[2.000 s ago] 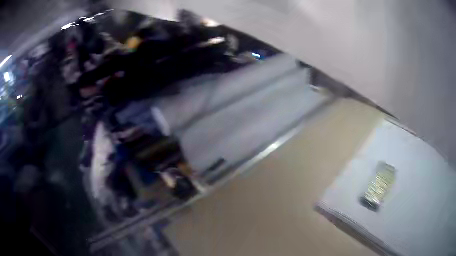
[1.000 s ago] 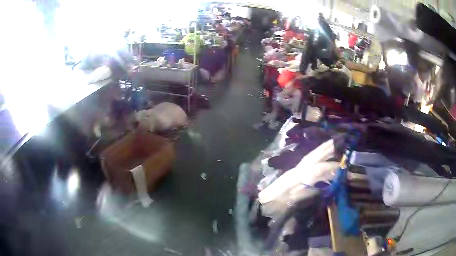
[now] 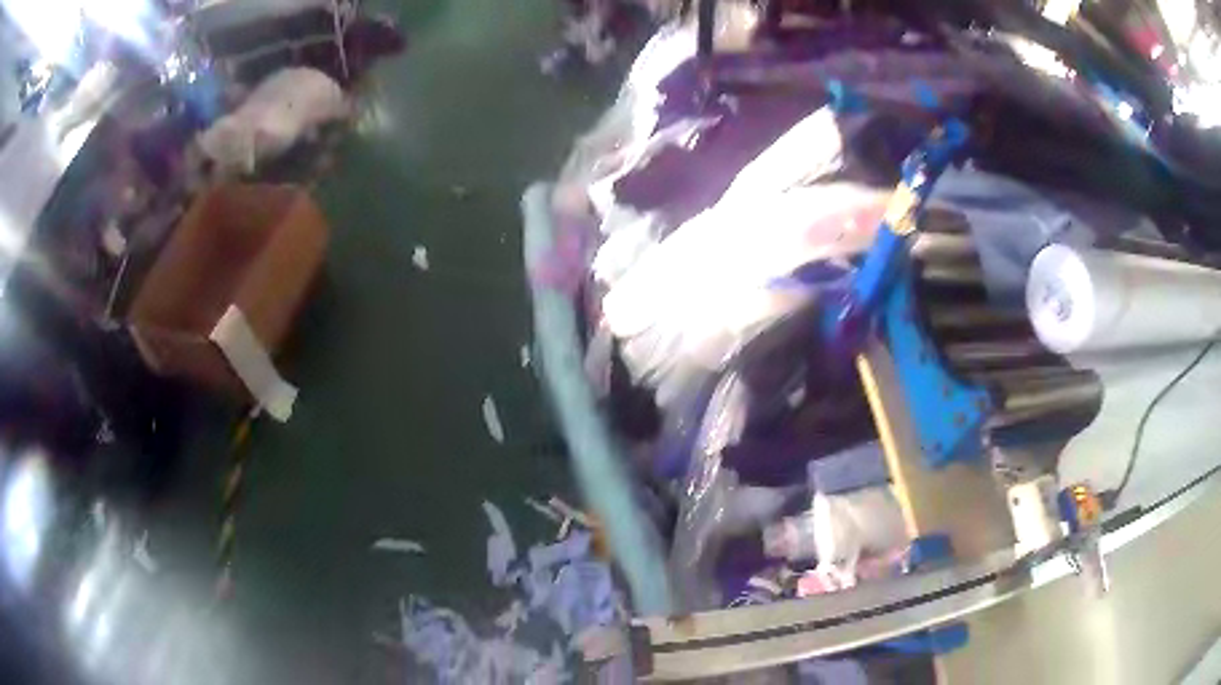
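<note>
Neither of my hands is in the picture. Nearest in front of me, a heap of loose white, purple and dark cloth lies right of the aisle. A blue metal bracket stands beside it, next to several dark rollers or tubes. A white fabric roll lies at the right, its round end towards me. A metal rail runs along the edge of the tan table at the bottom right. A cord runs down to a small fitting at the rail.
An open brown cardboard box with a white strip over its side stands on the green floor. A long pale-blue roll or tube lies along the heap. Pale scraps litter the floor by the table corner. Yellow-black tape shows below the box.
The view has swung from the tan table with the white stack and glittery weight to the aisle, then tilted down. The box now shows further left and higher, and the table rail has come into view.
</note>
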